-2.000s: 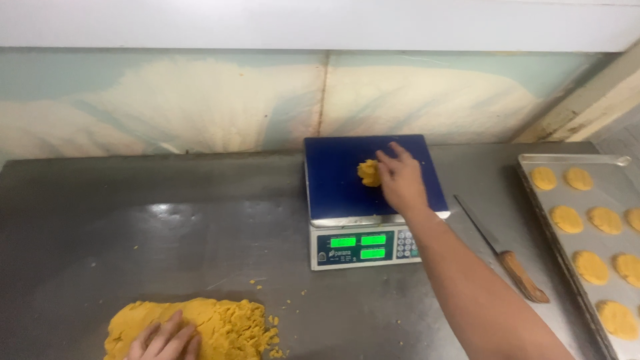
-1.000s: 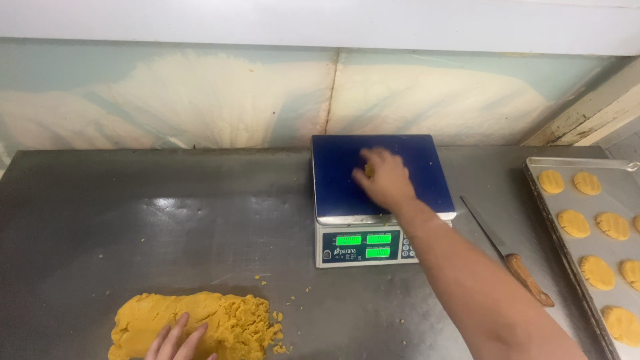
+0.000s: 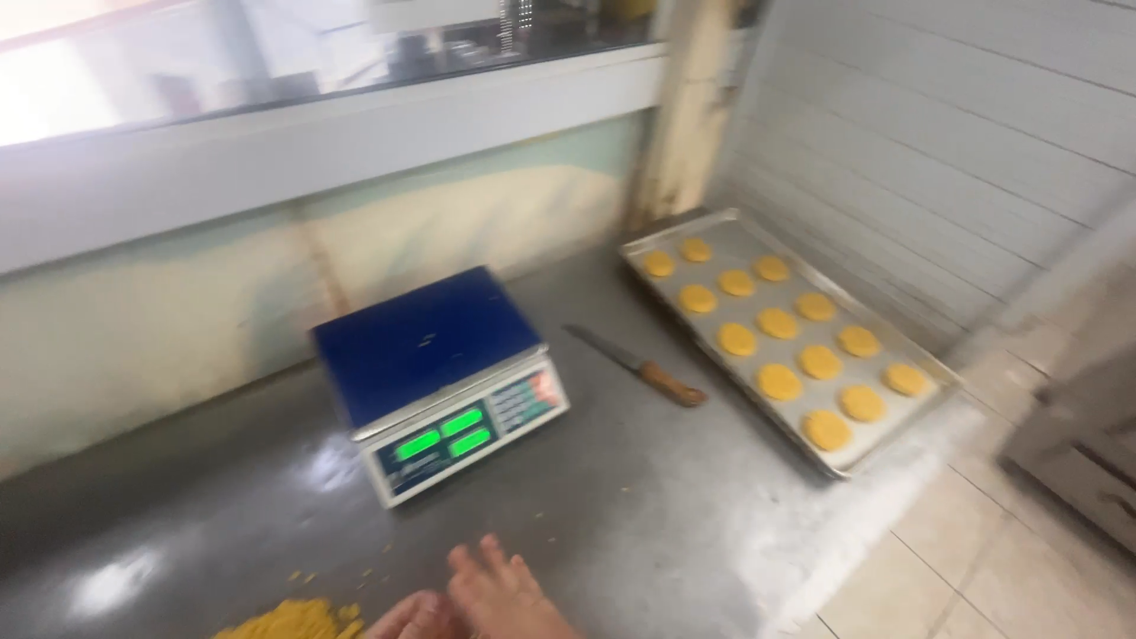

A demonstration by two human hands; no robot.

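My right hand is at the bottom middle, fingers partly spread, its palm side hidden. Against it lies my left hand, cut off by the lower edge; whether dough is between them cannot be seen. To their left is a crumbly mass of yellow dough, mostly out of view. The digital scale stands beyond the hands, its blue platform holding only small crumbs, its green displays lit. Flat round pieces of yellow dough lie in rows on a metal baking sheet at the right.
A knife with a wooden handle lies between the scale and the baking sheet. Small crumbs dot the metal table. A wall and window ledge run along the back. Tiled floor shows beyond the table's right edge.
My right hand has left the scale's platform and come to my left hand, which has moved off the dough mass. The dough piece is gone from the scale. The view has swung right.
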